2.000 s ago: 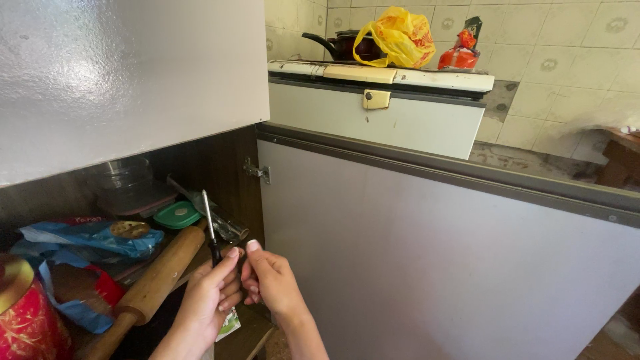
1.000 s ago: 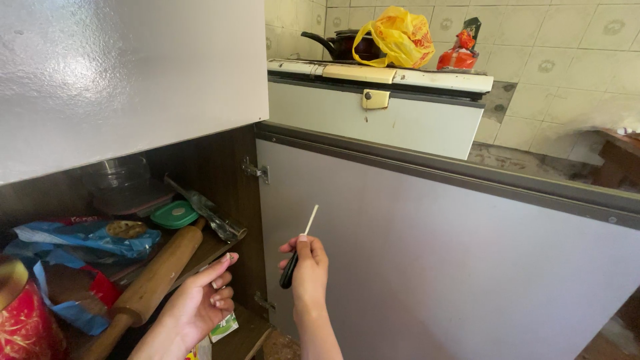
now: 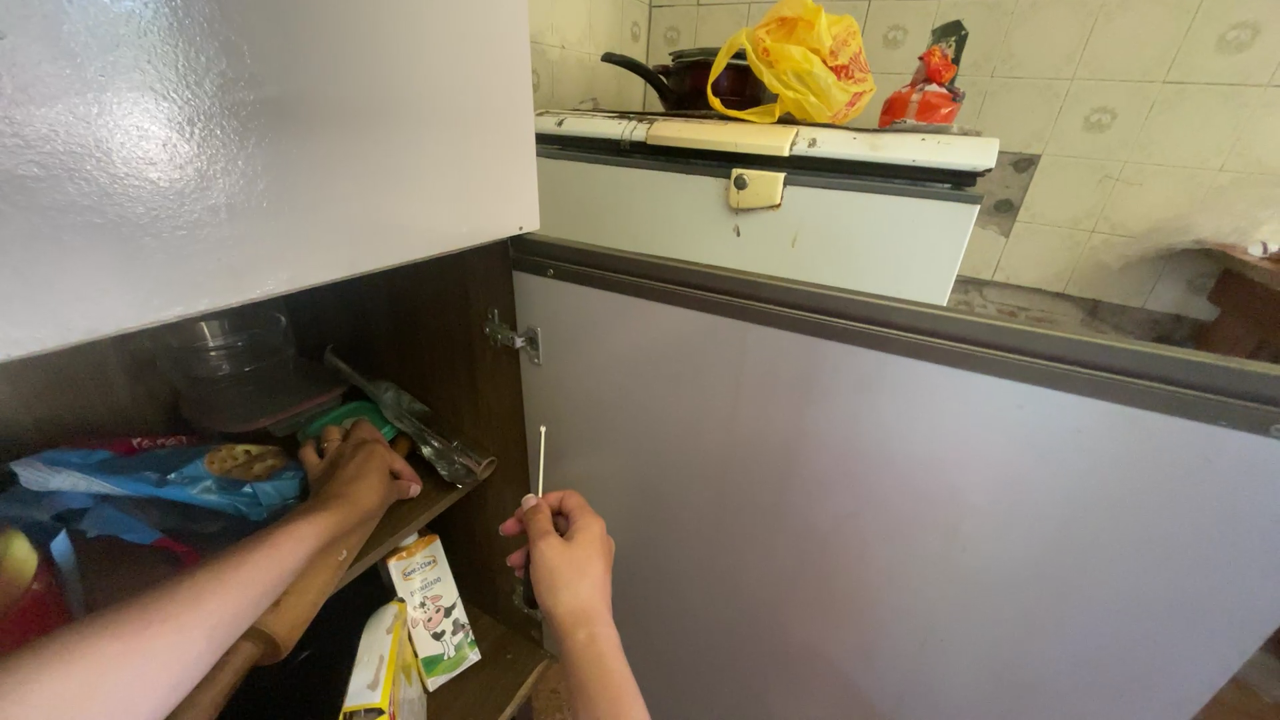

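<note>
My right hand point(image 3: 570, 555) holds a screwdriver point(image 3: 542, 462) by its dark handle, the thin metal shaft pointing up, in front of the open cabinet door point(image 3: 860, 500). My left hand point(image 3: 362, 468) reaches onto the cabinet shelf point(image 3: 405, 520), over the far end of a wooden rolling pin point(image 3: 300, 610) and against a green lid point(image 3: 350, 415). Whether its fingers grip anything is hidden. Beside it lie a blue food packet point(image 3: 170, 475) and a clear plastic wrapper point(image 3: 425, 425). A metal hinge point(image 3: 515, 337) joins the door to the cabinet side.
Below the shelf stand a milk carton point(image 3: 437, 610) and a yellow-and-white box point(image 3: 378, 660). A red tin point(image 3: 35, 600) is at the far left. Behind the door, a white chest freezer point(image 3: 740, 225) bears a pan point(image 3: 700, 82), a yellow plastic bag point(image 3: 800, 65) and a red packet point(image 3: 922, 100).
The screwdriver passed from my left hand's side to my right hand, which now holds it upright. My left hand has moved up and into the cabinet, onto the shelf.
</note>
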